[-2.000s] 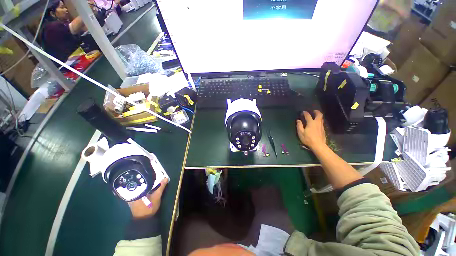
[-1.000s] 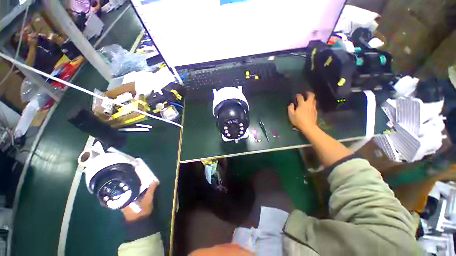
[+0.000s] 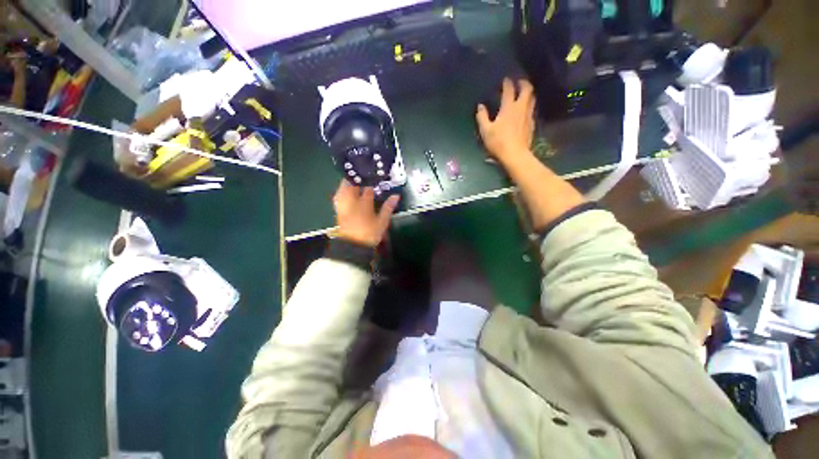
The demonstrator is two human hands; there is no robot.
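A white dome camera with a black ball (image 3: 359, 134) stands on the bench in front of me, pale round lights low on the ball. My left hand (image 3: 364, 213) is at its lower front edge, fingertips against the underside of the ball, thumb apart; whether it grips is unclear. My right hand (image 3: 509, 124) rests over a dark computer mouse, mostly hidden under the palm. A second dome camera (image 3: 148, 309) lies on the green bench at left, lights facing me, with no hand on it. A thin dark stick (image 3: 433, 168) and tiny pink pieces (image 3: 453, 168) lie between the centre camera and my right hand.
Behind are the keyboard (image 3: 337, 64) and monitor (image 3: 296, 16). Bulky black equipment (image 3: 561, 54) and a white strap (image 3: 630, 116) are at right, beside ribbed white housings (image 3: 705, 121). A parts box (image 3: 162, 143) and tape roll (image 3: 119, 246) are at left. More cameras (image 3: 754, 376) are lower right.
My left hand has left the left camera and moved right to the centre camera. My right hand stays at the mouse. The view has tilted down, so less of the monitor shows.
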